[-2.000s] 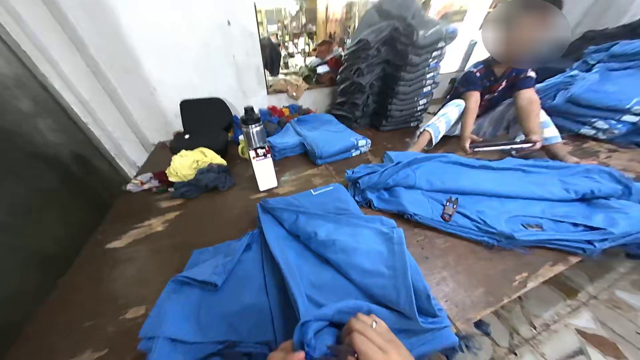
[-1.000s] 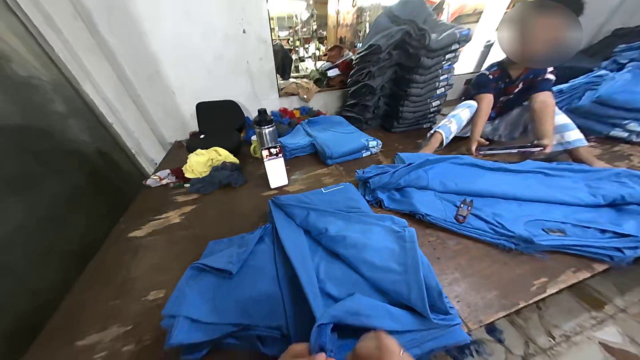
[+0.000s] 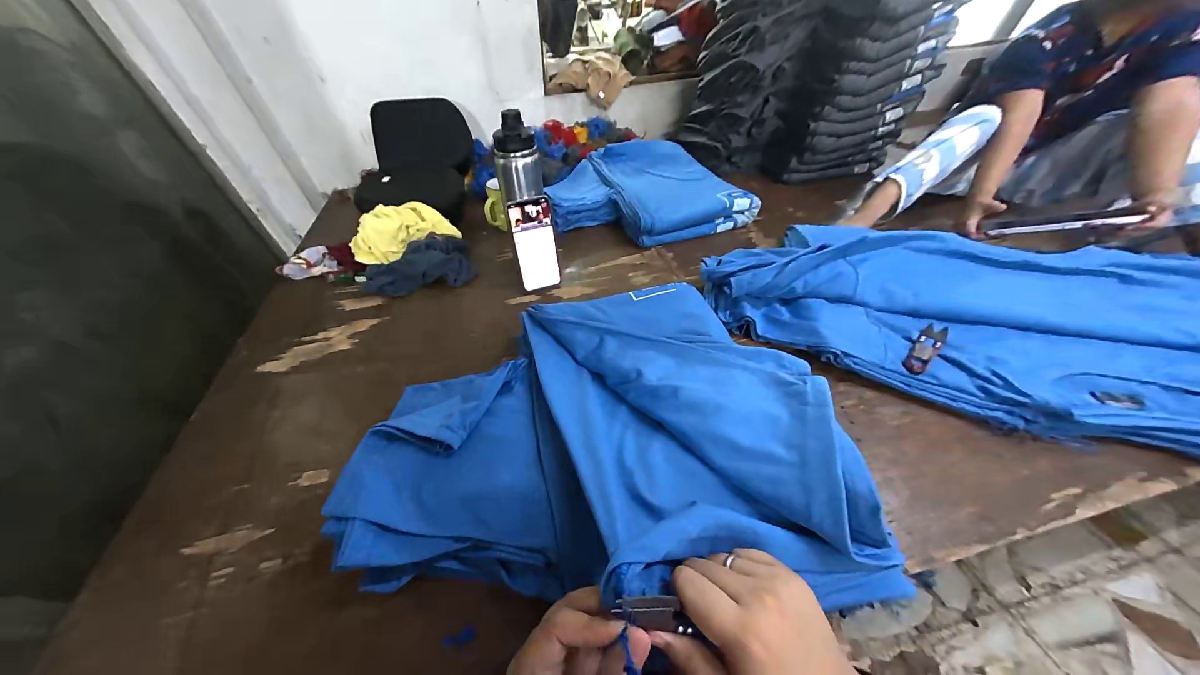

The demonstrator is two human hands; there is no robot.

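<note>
A blue garment lies loosely spread over other folded blue cloth at the front of the worn wooden table. At the near edge my left hand pinches its bunched hem, where a loose blue thread hangs. My right hand, with a ring on one finger, grips the same hem from the right. Between the hands shows a flat dark grey piece, a label or a tool's blade; which one I cannot tell. Small thread snips rest on the long blue garment pile at the right.
A phone leans against a steel bottle, beside a yellow-green mug. Yellow cloth, folded blue garments and a dark garment stack stand behind. A person sits back right, holding a flat dark object. Tiled floor shows lower right.
More of both hands shows at the hem than one second ago, and the dark grey piece between them is now visible. The blue garment remains spread in much the same way.
</note>
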